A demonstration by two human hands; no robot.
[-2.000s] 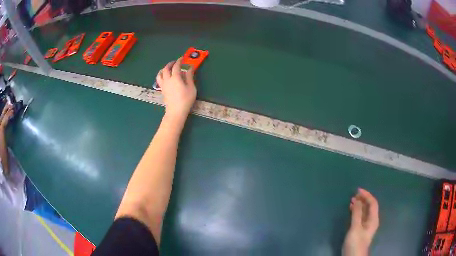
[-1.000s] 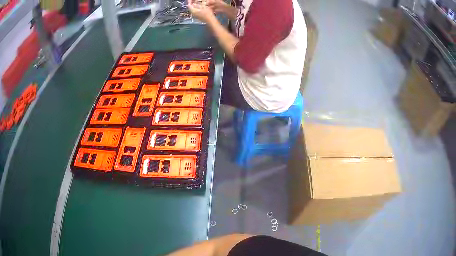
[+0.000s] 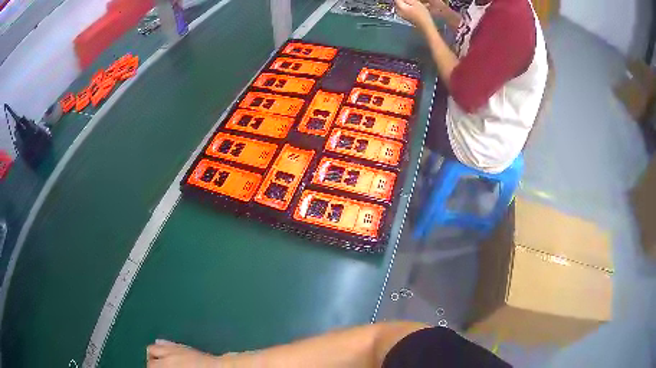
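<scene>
A large black tray (image 3: 284, 219) lies on the green work surface. It holds rows of orange housings (image 3: 338, 213) with dark openings, two of them set crosswise in the middle column. My right hand (image 3: 176, 355) is at the bottom left, cut off by the lower edge, with the forearm and black sleeve reaching in from the right. Its fingers are mostly hidden, and I cannot tell whether it holds anything. It is apart from the tray, nearer to me. My left hand is out of the picture.
A person in a maroon-sleeved shirt (image 3: 496, 108) sits on a blue stool (image 3: 467, 198) beyond the tray. A cardboard box (image 3: 561, 269) stands on the floor at right. Loose orange pieces (image 3: 101, 85) lie upper left. A pale strip (image 3: 137, 251) runs along the green surface (image 3: 237, 280).
The view has swung from the orange stacks to the tray and coworker, who now appear farther right. My right hand now shows at the bottom left. My left hand has left the view.
</scene>
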